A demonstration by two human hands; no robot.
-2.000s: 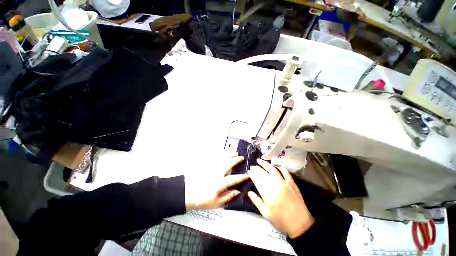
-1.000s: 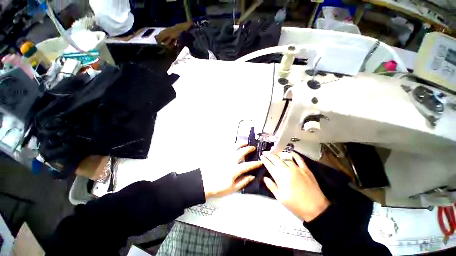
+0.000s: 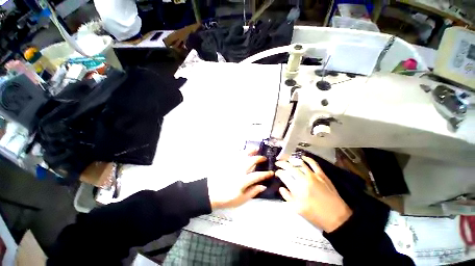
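Note:
A black garment piece (image 3: pixel 272 190) lies on the white table under both hands, its far end at the presser foot (image 3: pixel 272 145) of the cream-white sewing machine (image 3: pixel 364 111). My left hand (image 3: pixel 235 186) rests on the piece's left side, fingers spread and fingertips near the foot. My right hand (image 3: pixel 311 189) lies flat on its right side, fingertips just right of the foot. Neither hand visibly grips the cloth. The needle tip is too small to make out.
A heap of black cut pieces (image 3: pixel 112 117) lies on the table's left. Dark gathered cloth (image 3: pixel 242 40) is behind the table. A black flat rectangle (image 3: pixel 384 171) is under the machine arm. Red scissor handles (image 3: pixel 467 230) show at the right edge. A filled bin (image 3: pixel 96 49) stands far left.
The view has shifted since the oldest frame, so the scissors now sit at the right edge. The piece's end beyond the foot looks shorter. Both hands remain on the cloth.

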